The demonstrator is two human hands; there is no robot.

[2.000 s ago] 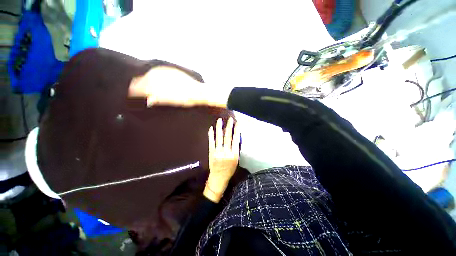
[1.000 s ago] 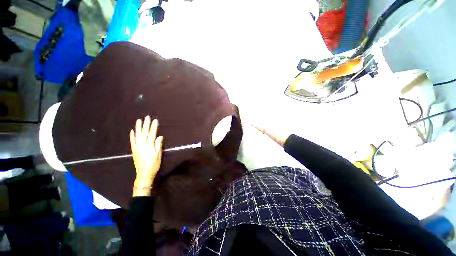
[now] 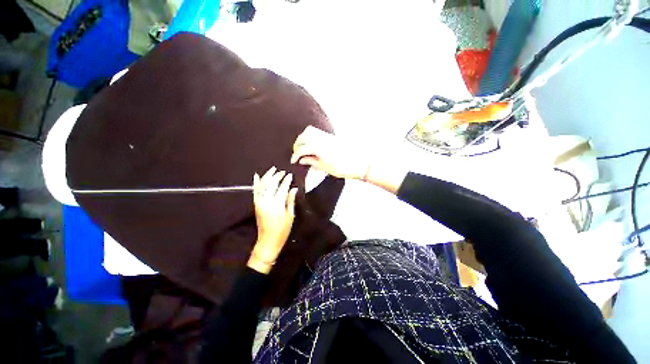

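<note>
A dark brown garment (image 3: pixel 185 121) lies spread over the white padded form (image 3: pixel 57 156), whose rounded end shows at the left. A thin pale zip (image 3: pixel 164 190) runs straight across it, from the form's end to the neck opening. My left hand (image 3: pixel 273 213) lies on the garment at the zip's right end. My right hand (image 3: pixel 324 153) is at the neckline with fingers bent on the cloth edge. Its fingers seem to pinch the edge, but the grip is not clear. Some white shows through the neck opening beside it.
A steam iron (image 3: pixel 463 128) with an orange handle stands at the right on the white table (image 3: pixel 385 71), its hose and cables behind it. Blue crates (image 3: pixel 93 263) are below left and at the upper left. A red item (image 3: pixel 476 70) is beyond the table.
My left hand has moved right along the zip to its neck end. My right hand has come from the table onto the neckline. The zip now lies more level in view.
</note>
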